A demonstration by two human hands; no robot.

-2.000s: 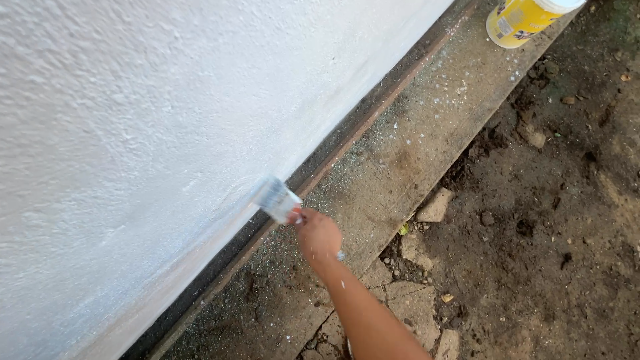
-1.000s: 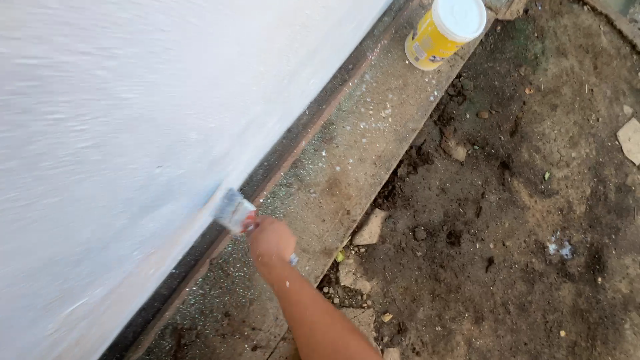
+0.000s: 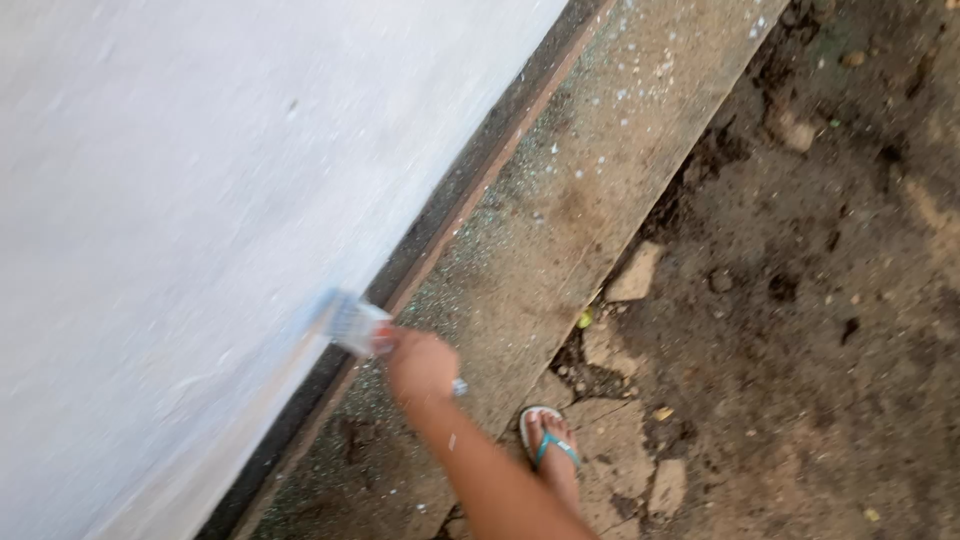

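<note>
My right hand is closed around the handle of a flat paintbrush, whose ferrule and bristles look blurred. The bristles meet the lower part of a white-painted, textured wall, close to its bottom edge. Beneath the brush, a beige-brown strip of the wall shows a thinner or different coat. Small white paint spots mark my forearm. My left hand is outside the view.
A dark band and narrow reddish ledge run along the wall's foot. Beside them lies a paint-spattered concrete strip. A foot in a flip-flop rests on cracked paving, next to bare soil with broken stone pieces.
The view has shifted, so the yellow paint bucket on the concrete strip is out of frame and the foot has come into view. The brush remains in my right hand at the wall's lower edge.
</note>
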